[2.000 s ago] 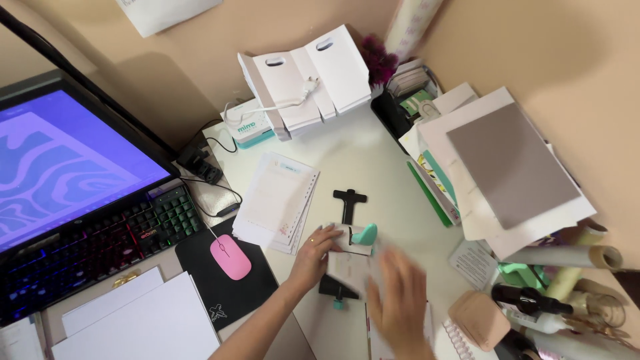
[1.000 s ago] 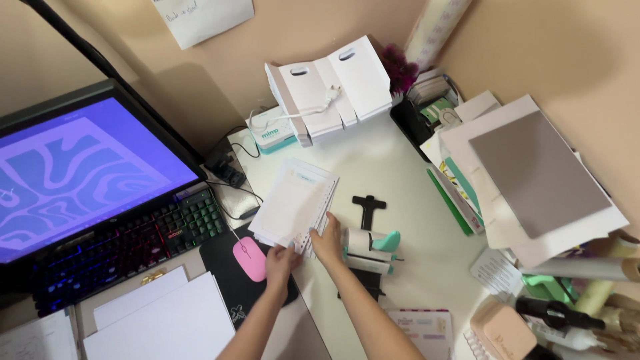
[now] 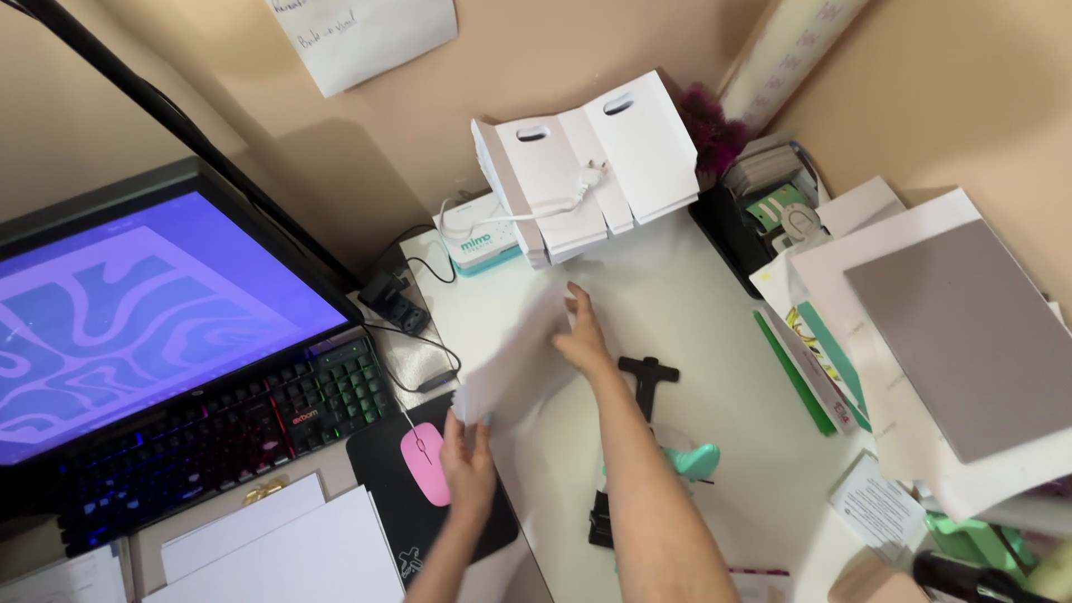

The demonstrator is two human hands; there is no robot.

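A blurred stack of paper sheets (image 3: 523,360) is tilted up above the white desk. My left hand (image 3: 469,456) grips its lower left end, beside the pink mouse (image 3: 425,463). My right hand (image 3: 584,335) is at the upper right end of the stack with its fingers apart; whether it touches the sheets is not clear. Beneath and beside my right forearm is a desktop punch with a teal handle (image 3: 695,461) and a black T-shaped guide (image 3: 648,377); the forearm hides part of it.
A monitor (image 3: 151,310) and lit keyboard (image 3: 226,435) stand at left, with white sheets (image 3: 285,553) below. Folded white card pieces (image 3: 586,167) and a teal-and-white box (image 3: 477,234) are at the back. Stacked boards (image 3: 963,335), a black holder (image 3: 733,239) and a green strip (image 3: 794,373) lie at right.
The paper stack, flat on the desk one second ago, is now raised and tilted. My right hand has moved from its lower edge to its upper right end.
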